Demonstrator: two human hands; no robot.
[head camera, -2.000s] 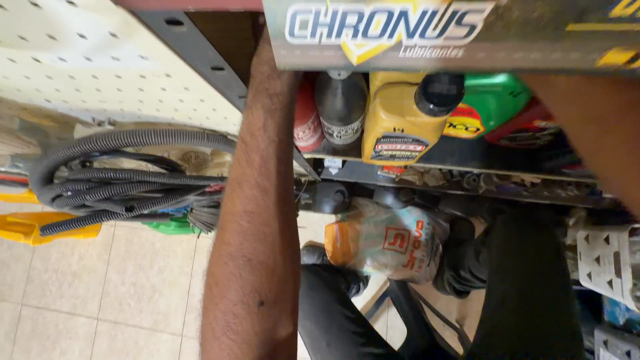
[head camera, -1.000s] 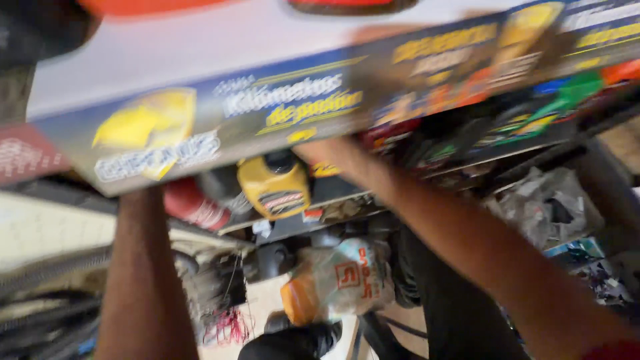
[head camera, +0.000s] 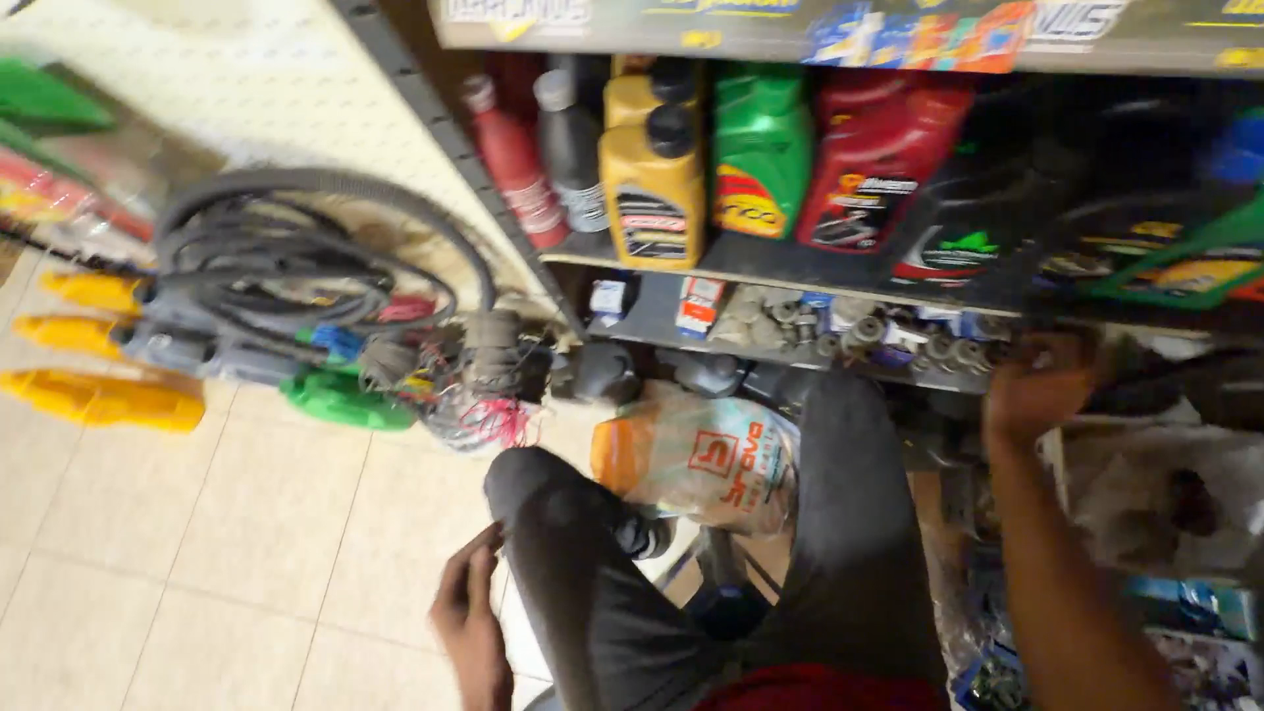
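My left hand (head camera: 472, 602) hangs beside my left knee at the lower centre, fingers loosely apart, with nothing in it. My right hand (head camera: 1045, 380) is at the front edge of the low shelf on the right, near small metal parts (head camera: 859, 331); it is blurred, and its grip cannot be made out. Above that shelf stand a red bottle (head camera: 518, 178), a dark bottle (head camera: 575, 158), gold oil bottles (head camera: 652, 197), a green oil bottle (head camera: 762, 158) and red oil bottles (head camera: 869, 188). A plastic bag with an orange end (head camera: 701, 459) lies between my knees.
The shelf edge with a printed strip (head camera: 750, 35) crosses the top. Coiled corrugated hoses (head camera: 286, 257), yellow plastic containers (head camera: 109, 395), a green container (head camera: 346, 400) and wound cord (head camera: 491, 355) are at left on the tiled floor (head camera: 267, 523). Clear plastic bags (head camera: 1155, 494) lie at right.
Both hands have come away from the upper printed shelf edge. The left is now down by my knee, the right at the low shelf. The view has shifted, showing more of the bottles.
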